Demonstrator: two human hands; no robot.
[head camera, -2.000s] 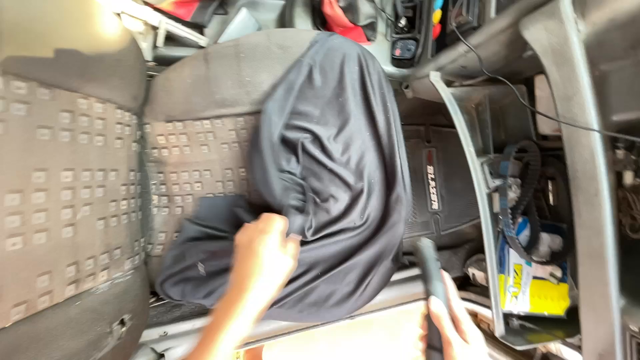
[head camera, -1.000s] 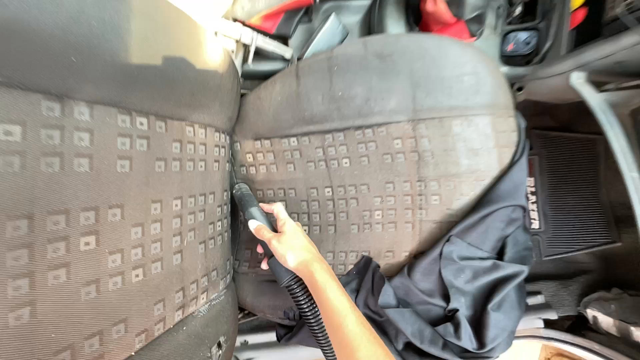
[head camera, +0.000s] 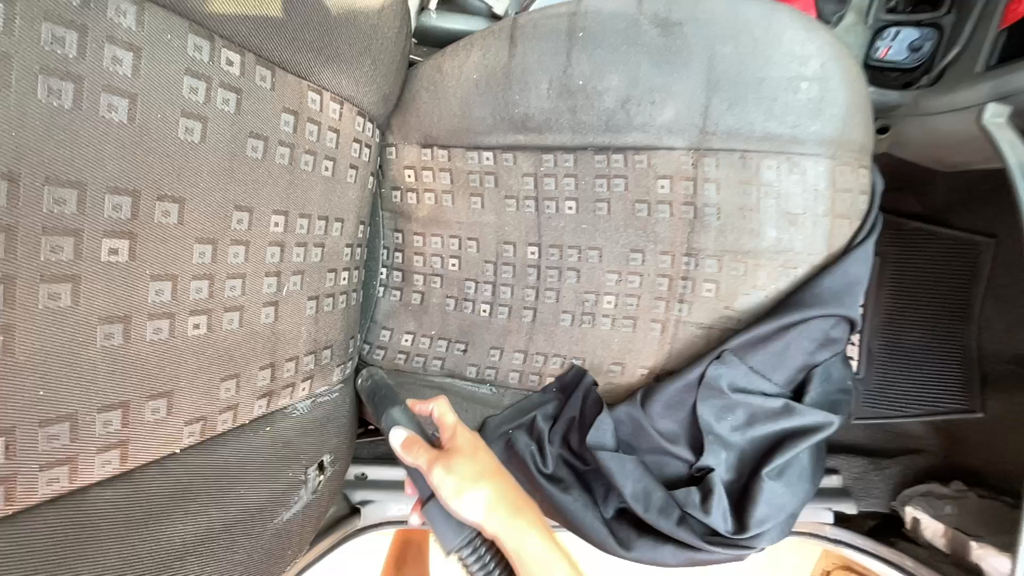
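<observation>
My right hand (head camera: 464, 476) is closed around a black vacuum cleaner nozzle (head camera: 404, 428), with its ribbed hose running off the bottom edge. The nozzle's tip meets the near end of the crease between the patterned fabric seat cushion (head camera: 544, 224) and the seat backrest (head camera: 184, 240). Just right of my hand, a crumpled black cloth (head camera: 688, 456) hangs over the cushion's near front corner. My left hand is out of view.
A ribbed rubber floor mat (head camera: 928, 320) lies in the footwell on the right. The door sill (head camera: 376, 488) runs below the seat. A crumpled greyish item (head camera: 960, 520) sits at the lower right. The backrest's side has a small tear (head camera: 320, 472).
The black cloth, spread over the cushion two seconds ago, now hangs at its corner. My left hand has left view. My right hand has moved the nozzle along the crease toward the door side.
</observation>
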